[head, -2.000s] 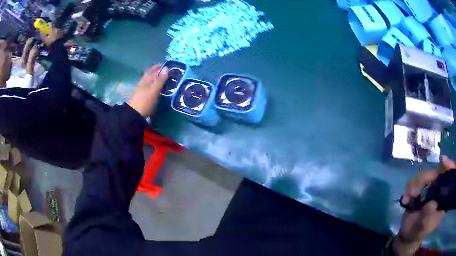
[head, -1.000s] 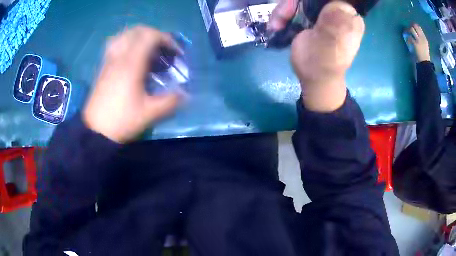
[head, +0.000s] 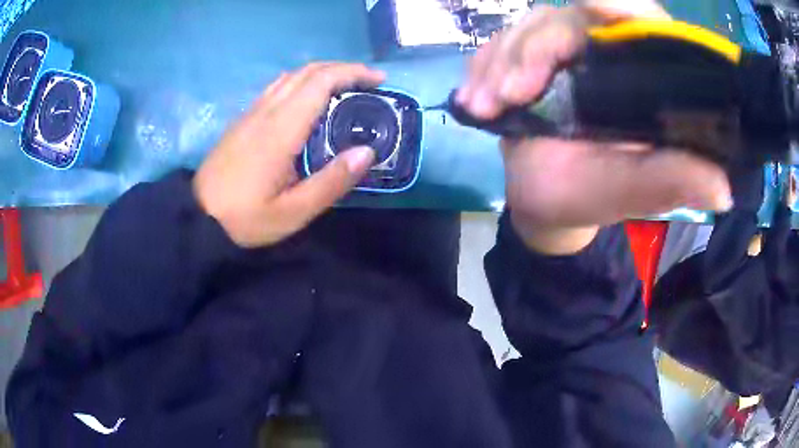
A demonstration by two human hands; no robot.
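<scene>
A blue speaker unit (head: 405, 149) lies on the mat near the table's front edge, its dark face with the round driver up. My left hand (head: 285, 153) holds it from the left, with the thumb over the driver's lower edge and the fingers along its top side. My right hand (head: 561, 131) grips the black electric screwdriver (head: 666, 87) with a yellow-orange stripe, held roughly level. Its thin bit points left, close to the unit's upper right corner; whether it touches cannot be told. No screw can be made out.
Two speaker units (head: 60, 120) stand at the left, faces up. The screw feeder (head: 438, 24) is at the top, partly cut off. Blue pieces (head: 35, 9) show at the top left corner. Red stools (head: 646, 258) are below the table edge. Another person's dark sleeve (head: 723, 297) is at the right.
The view has shifted. My left hand has moved from a blurred hold on a speaker unit to a steady one near the table edge. The screwdriver has come from the feeder to beside the unit.
</scene>
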